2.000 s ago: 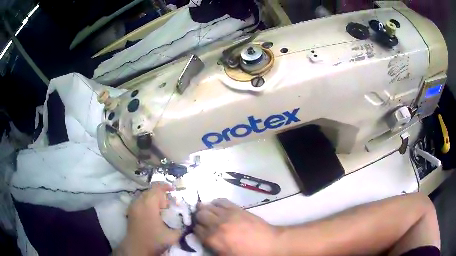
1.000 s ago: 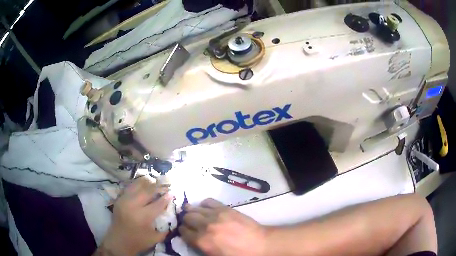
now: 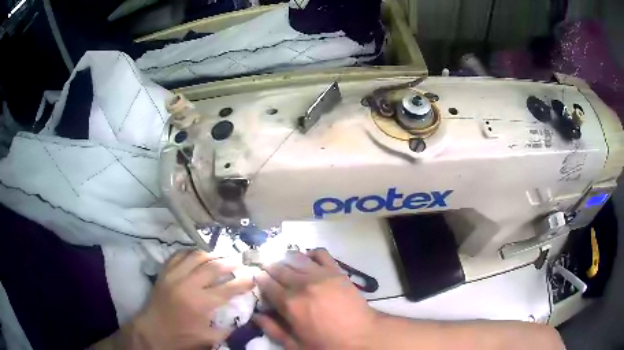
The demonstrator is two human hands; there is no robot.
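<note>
White quilted lining (image 3: 89, 164) with dark purple shell fabric (image 3: 58, 287) lies left of the needle and runs under my hands. My left hand (image 3: 181, 297) presses on the white fabric just left of and below the brightly lit presser foot area (image 3: 252, 254). My right hand (image 3: 311, 294) lies flat on the fabric right of the foot, fingertips near it. A dark purple edge (image 3: 244, 335) shows between my hands. Glare hides the needle and the stitch line. The snips (image 3: 362, 279) lie on the bed, partly hidden behind my right hand.
The cream machine body (image 3: 383, 171) spans the view. A black flat rectangle, perhaps a phone (image 3: 427, 256), lies under its arm. Cut pieces (image 3: 253, 51) lie in a wooden-edged tray behind. A yellow-handled tool (image 3: 594, 253) is at the far right.
The view has shifted, so the machine sits further right and lower. My right hand has moved up to the presser foot, its fingers flatter, and now partly covers the snips.
</note>
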